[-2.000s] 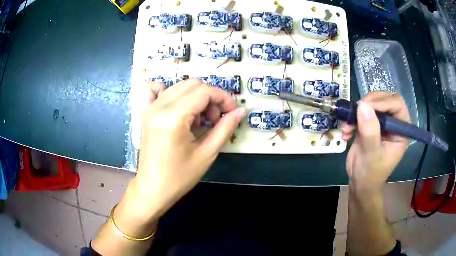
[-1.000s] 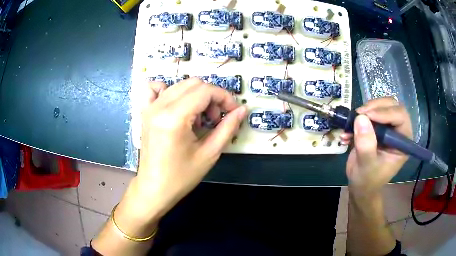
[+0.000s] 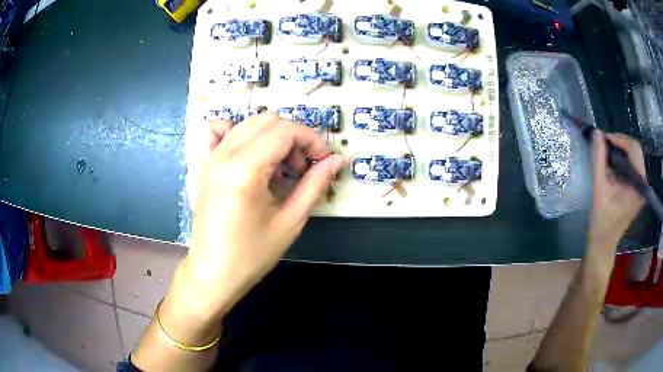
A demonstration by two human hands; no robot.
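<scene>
The cream fixture plate point(image 3: 418, 200) lies flat and holds rows of dark circuit boards point(image 3: 383, 120) with thin red and dark lead wires. My left hand point(image 3: 254, 174) is over the plate's lower left, thumb and index fingertips nearly together; whether something thin is between them cannot be told. It hides the boards beneath. My right hand point(image 3: 618, 182) is right of the plate and grips the soldering iron point(image 3: 618, 161), somewhat blurred. The iron's front end points over the clear plastic tray point(image 3: 534, 174), which has silvery bits in it. Contact between the tip and the tray cannot be told.
A yellow block point(image 3: 177, 9) sits beyond the plate at upper left. A dark blue box with a red light point(image 3: 534, 18) stands at the back right. The dark green bench top point(image 3: 87, 138) ends in a curved front edge. Red stools point(image 3: 69, 254) stand on the tiled floor.
My right hand has moved right with the iron, from over the plate's right boards to the tray. The plate and my left hand appear shifted slightly left in the picture.
</scene>
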